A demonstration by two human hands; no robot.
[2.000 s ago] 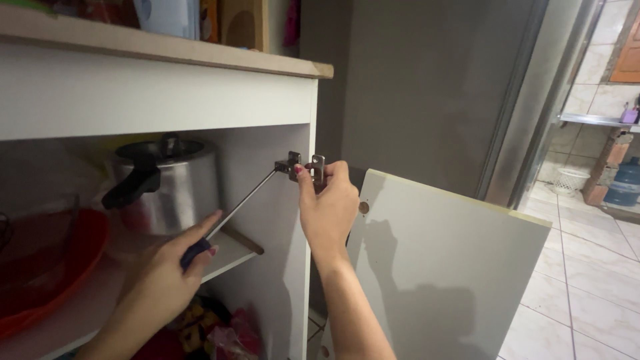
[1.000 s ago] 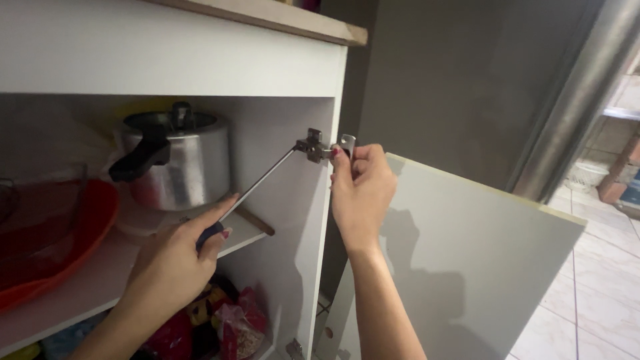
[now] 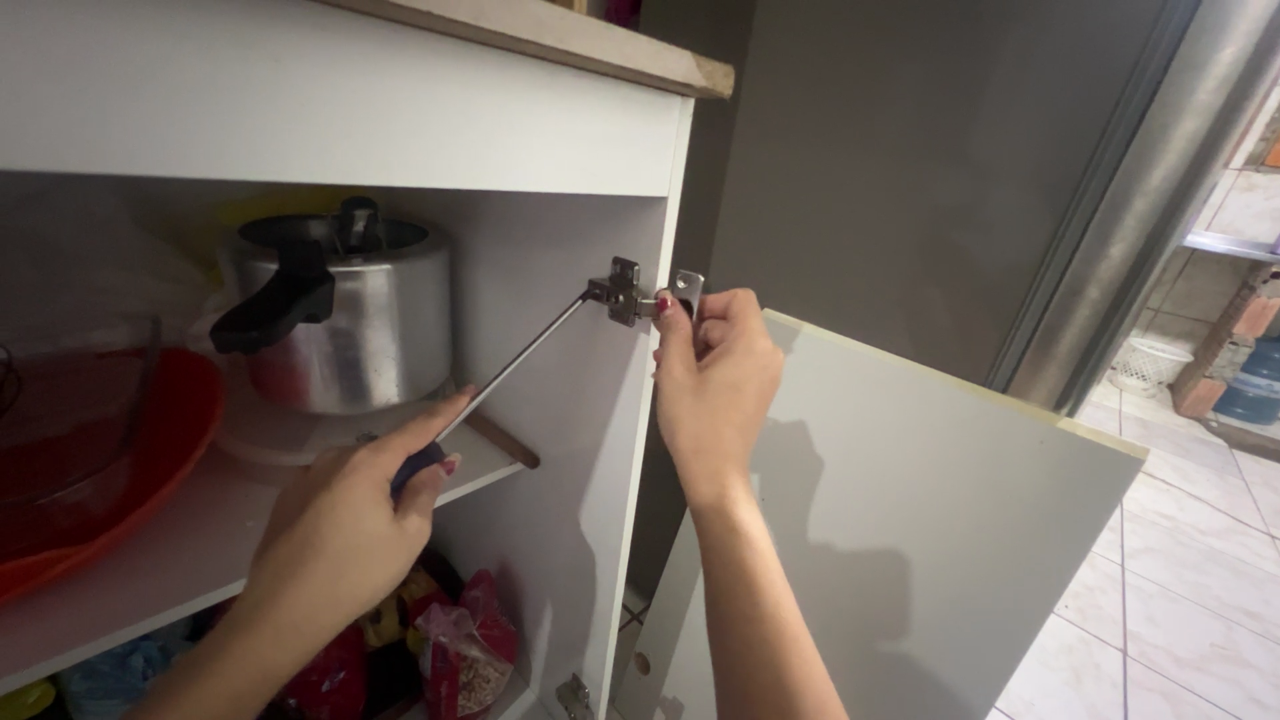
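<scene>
My left hand [image 3: 350, 520] grips the dark blue handle of a screwdriver [image 3: 515, 362], whose long metal shaft slants up to the right. Its tip meets the rear end of a metal cabinet hinge [image 3: 622, 292] mounted on the inner side wall of a white cabinet [image 3: 560, 400]. Between thumb and fingers, my right hand [image 3: 718, 385] holds the hinge's cup end, just outside the cabinet's front edge. A white door panel [image 3: 930, 500] stands tilted behind my right forearm, apart from the upper hinge. Low on the wall is a second hinge [image 3: 575, 697].
A pressure cooker [image 3: 350, 320] and a red tray [image 3: 190, 410] stand on the shelf [image 3: 200, 560]; a brown rod [image 3: 505, 440] lies at its right end. Plastic packages [image 3: 470, 650] fill the space below. A grey appliance [image 3: 870, 180] rises behind the door panel.
Both hands keep their hold on the screwdriver and the hinge, and the tip stays at the hinge's rear end. The view has shifted somewhat.
</scene>
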